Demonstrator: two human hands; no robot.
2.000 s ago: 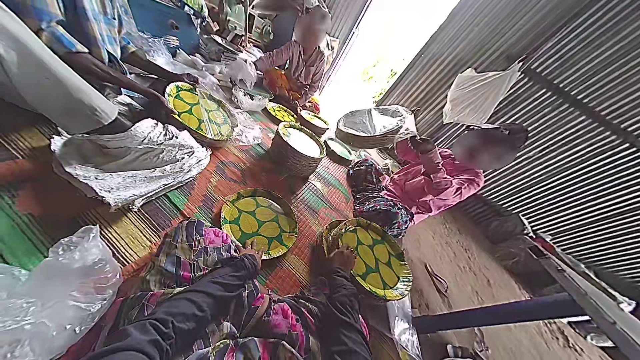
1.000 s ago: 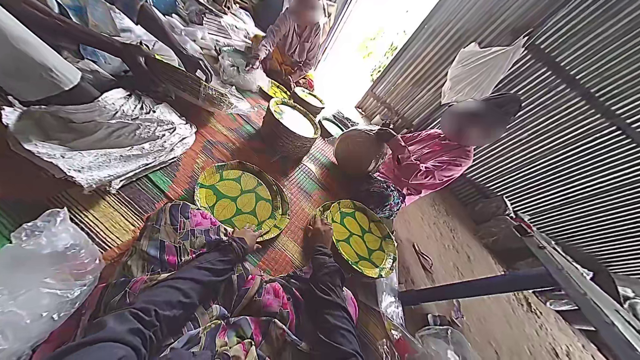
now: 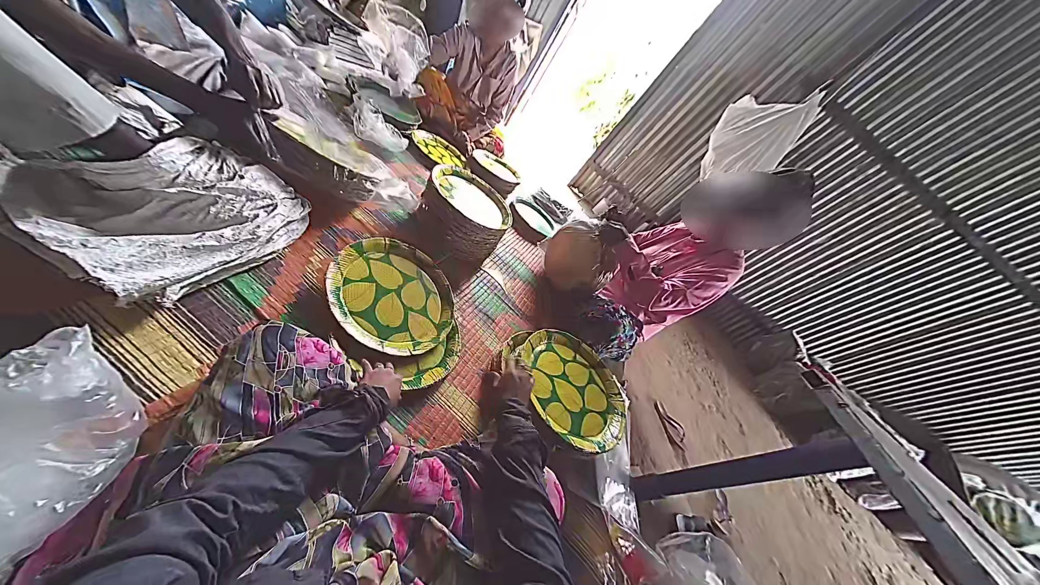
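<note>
Two round plates with yellow leaf shapes on green lie overlapped on the woven mat. The upper left plate (image 3: pixel 390 296) covers most of the lower left plate (image 3: pixel 431 367). My left hand (image 3: pixel 382 380) is at the near edge of the lower one; its grip is unclear. To the right, my right hand (image 3: pixel 512 382) has its fingers on the left rim of the right leaf-patterned plate (image 3: pixel 569 392), where another rim shows beneath. Farther off stands a tall stack of round plates (image 3: pixel 467 211), pale on top.
The woven mat (image 3: pixel 455 410) spreads under the plates. A white sack (image 3: pixel 187 211) and clear plastic bag (image 3: pixel 65 431) lie left. Co-workers sit at the far side and right; another's arms (image 3: pixel 236 73) reach in at upper left. A dark bar (image 3: pixel 747 470) crosses the lower right.
The left side showed one plate two seconds ago; now two overlap, the upper one shifted away from my left hand. The co-worker in pink now holds a round thing turned on its side.
</note>
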